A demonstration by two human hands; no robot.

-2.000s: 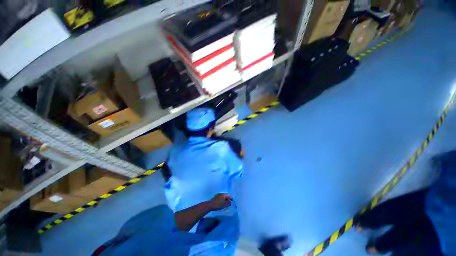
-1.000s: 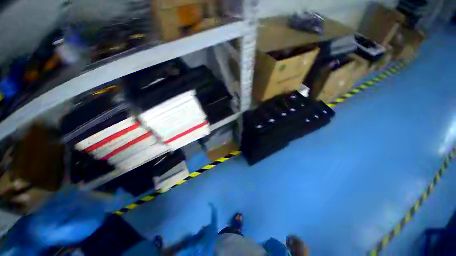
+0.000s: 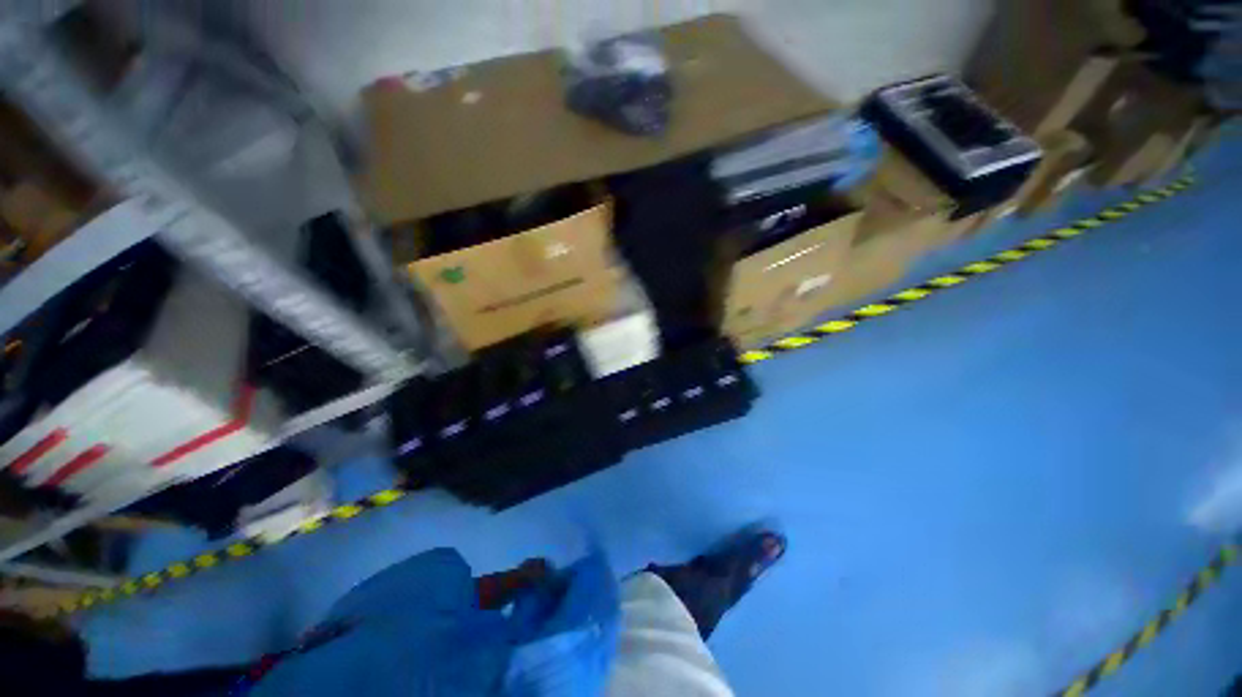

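My left hand (image 3: 511, 583) is low in the picture, at the end of a blue sleeve. It is small, dark and blurred, partly covered by light blue cloth (image 3: 579, 620); whether it holds anything cannot be told. My right hand is not in view. Nearest in front, black stacked trays (image 3: 524, 429) stand on the floor against the cartons, with small pale marks along their edges. An open brown carton (image 3: 524, 279) is behind them.
A metal shelf (image 3: 204, 252) on the left holds white boxes with red stripes (image 3: 157, 415). A wrapped dark bundle (image 3: 624, 89) lies on cardboard. A black tray (image 3: 953, 130) sits on cartons at right. Yellow-black tape (image 3: 940, 282) edges the blue floor. A shoe (image 3: 742, 558) shows below.
The view has moved along the shelving; the black floor stack is now nearer and further left. The person in blue seen ahead two seconds ago is no longer clearly visible.
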